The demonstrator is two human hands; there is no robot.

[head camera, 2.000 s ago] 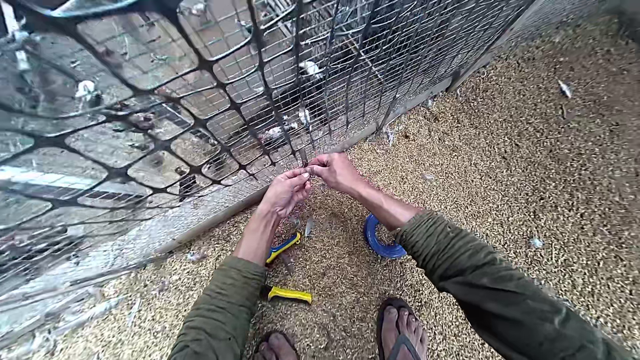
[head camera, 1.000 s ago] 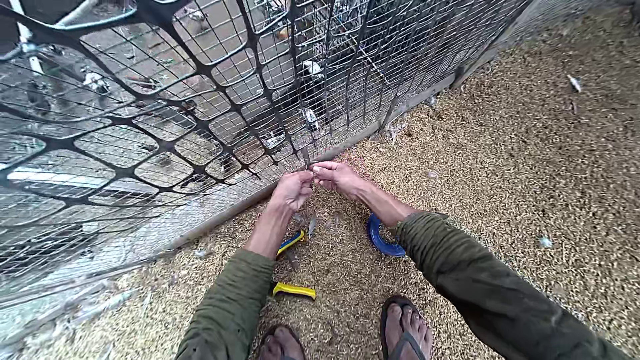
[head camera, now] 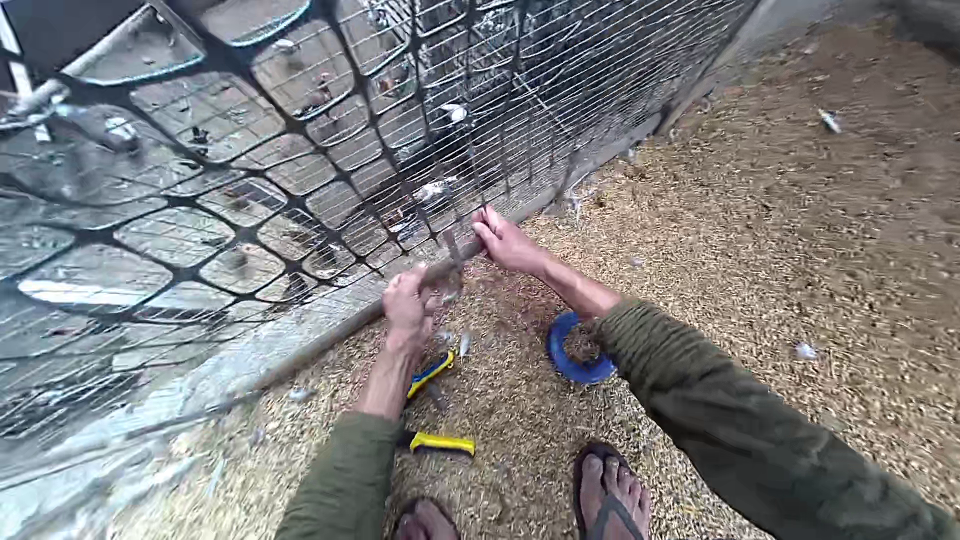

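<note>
Black plastic mesh (head camera: 184,202) and finer wire netting (head camera: 540,127) rise in front of me. A thin wooden rail (head camera: 330,337) runs along their foot. My left hand (head camera: 409,306) is curled on the rail, its fingers partly hidden. Up and to the right, my right hand (head camera: 504,238) has its fingers bent at the rail and the bottom of the netting; whether it grips either is unclear. Below the hands, a tool handle in blue and yellow (head camera: 433,373) and a tool with a yellow handle (head camera: 442,444) lie on the ground. A blue ring-shaped coil (head camera: 574,352) lies beside my right forearm.
Husks or wood shavings (head camera: 735,247) cover the ground. My sandalled feet (head camera: 611,491) stand at the bottom of the view. Behind the mesh are birds, one with a white head (head camera: 454,112), and a pale bar (head camera: 112,294). A concrete ledge (head camera: 172,405) borders the fence at lower left.
My hands were together at the netting's lower edge in both earlier frames. They are now apart, the left one lower and to the left along the rail. The tools and blue coil lie as before.
</note>
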